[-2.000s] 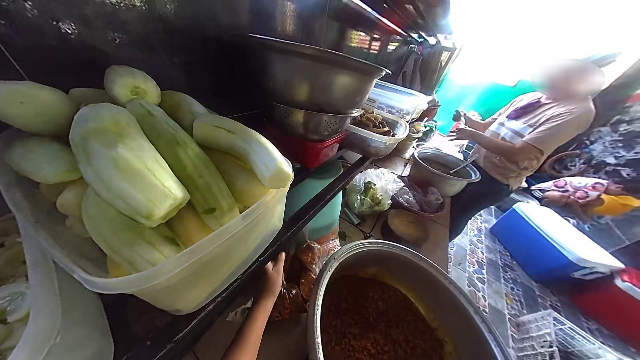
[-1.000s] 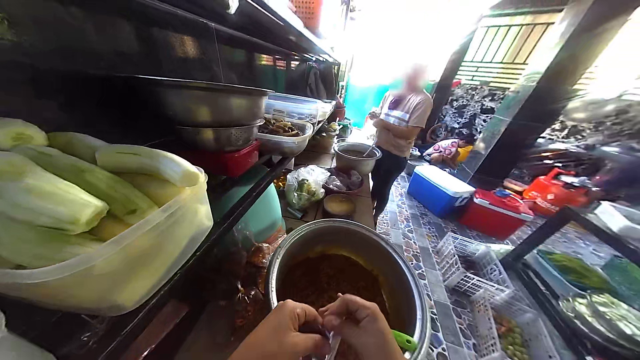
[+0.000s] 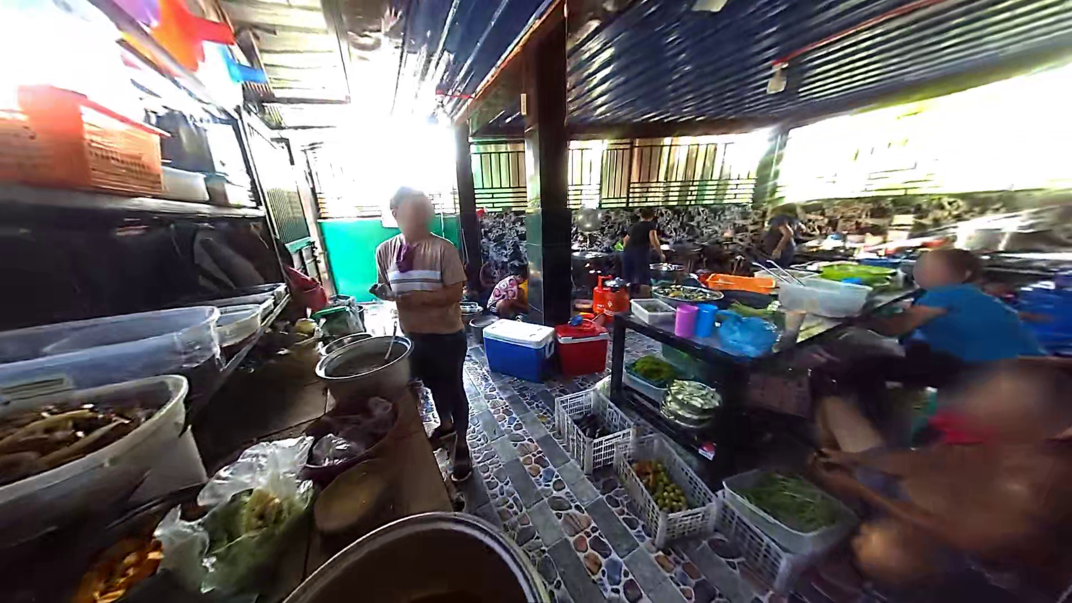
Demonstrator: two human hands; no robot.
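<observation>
Neither my left hand nor my right hand shows in the head view now. At the bottom edge stands a large metal pot (image 3: 427,544), cut off by the frame, its inside dark. To its left a clear plastic bag (image 3: 251,519) with green vegetables lies on the counter (image 3: 419,469), beside a round wooden board (image 3: 353,502) and a dark bowl with a plastic bag in it. Farther back on the counter sits another metal pot (image 3: 365,368) with a utensil handle standing up in it.
A person (image 3: 423,293) stands beside the counter. White plastic crates (image 3: 666,494), a blue cooler (image 3: 517,350) and a red cooler (image 3: 582,350) stand on the patterned floor. People sit at the right by a dark table (image 3: 729,356). Plastic tubs (image 3: 180,402) line the left shelf.
The view has swung up and to the right. My hands, together over the large pot one second ago, have left the view. The tub of peeled vegetables is also out of frame.
</observation>
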